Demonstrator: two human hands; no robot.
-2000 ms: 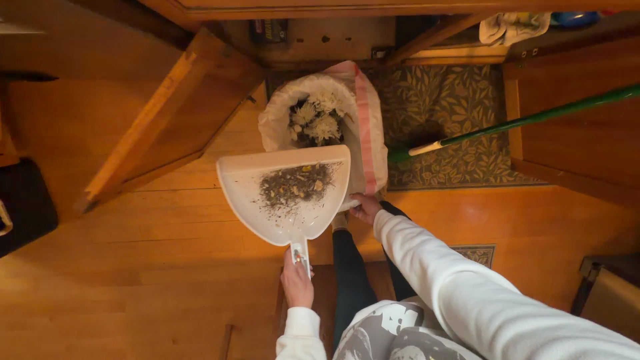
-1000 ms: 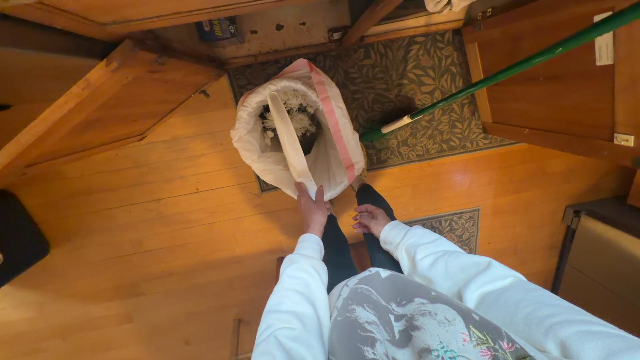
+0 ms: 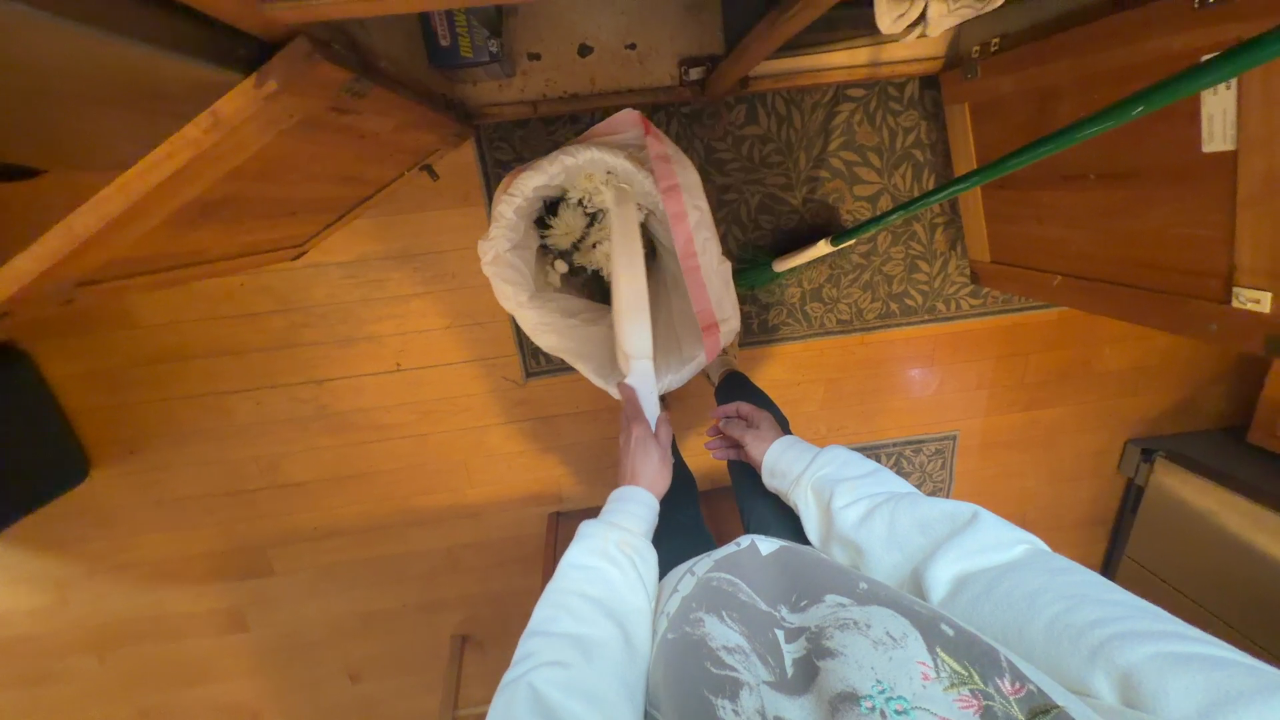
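Note:
My left hand (image 3: 645, 445) grips the handle of a white dustpan (image 3: 630, 290), which is turned on its edge inside the mouth of a lined trash bin. The white bag (image 3: 530, 290) with a pink drawstring band (image 3: 685, 240) is folded over the bin's rim. White flowers (image 3: 567, 226) lie in the bin, partly behind the dustpan. The pan's inner face is hidden, so I cannot tell whether debris is on it. My right hand (image 3: 742, 433) is held just right of the dustpan handle, fingers loosely curled and apart, holding nothing.
A green-handled broom (image 3: 1000, 175) leans right of the bin, its bristles on a leaf-patterned mat (image 3: 860, 270). Open wooden cabinet doors stand at left (image 3: 270, 180) and right (image 3: 1100, 190). A dark box (image 3: 464, 38) sits in the cabinet. A small rug (image 3: 915, 460) lies beside my legs.
The dustpan was held flat with dirt and debris on it; it has been tipped on edge into the bin. My right hand, earlier at the bag's edge, has let go and drawn back.

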